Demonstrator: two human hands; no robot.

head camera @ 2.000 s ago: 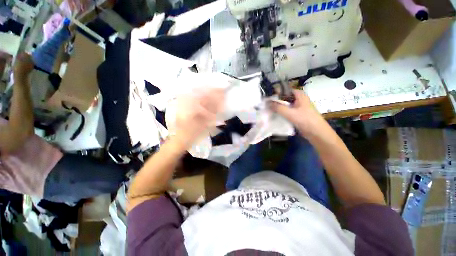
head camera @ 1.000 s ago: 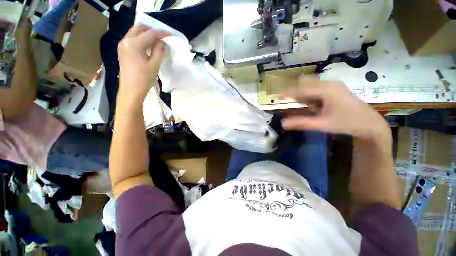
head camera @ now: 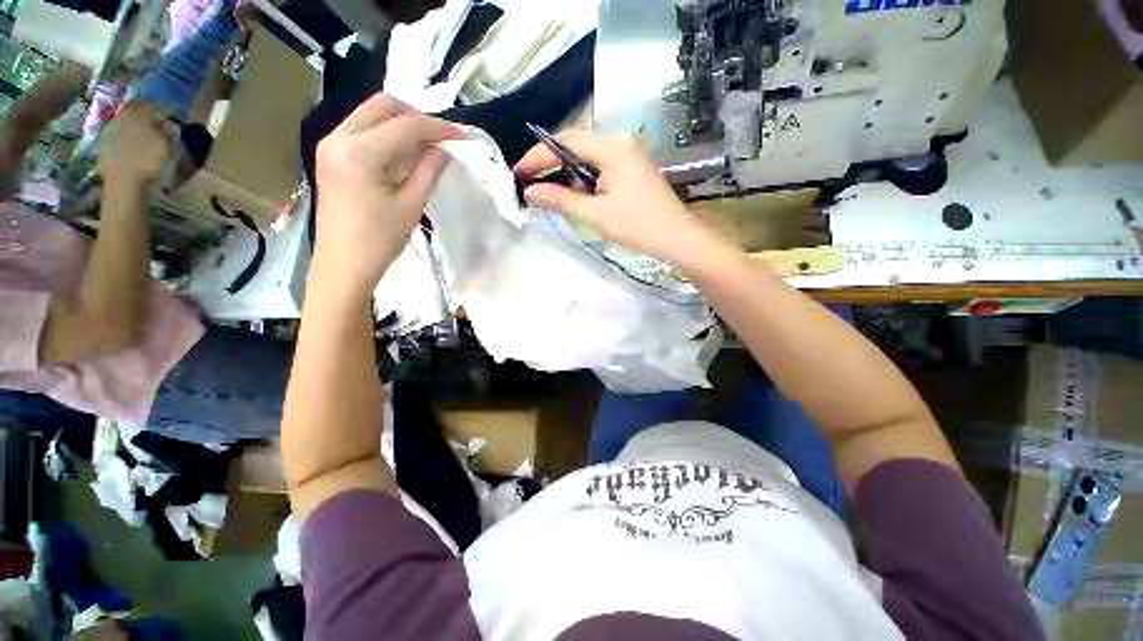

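A white fabric panel [head camera: 552, 307] hangs from my left hand over the front edge of the machine table, with a dark seam line along its upper side. My left hand [head camera: 376, 175] pinches its upper end between thumb and fingers. My right hand [head camera: 614, 188] holds dark thread snips [head camera: 563, 157], their tip pointing up and left, beside the upper edge of the panel close to my left hand. Whether my right fingers also touch the fabric is hard to tell. The JUKI overlock machine [head camera: 865, 94] stands behind my right hand.
Black fabric [head camera: 539, 94] and white pieces [head camera: 527, 50] lie heaped behind my hands. A yellow ruler strip [head camera: 802, 261] is on the table edge. Another worker's arm [head camera: 119, 238] is at the left. A taped carton [head camera: 1047, 420] with a phone [head camera: 1075, 538] is at the right. Scraps lie below left.
My right hand has moved left from the front of the machine to the panel's upper edge, and the snips now show. My left hand keeps its pinch on the panel.
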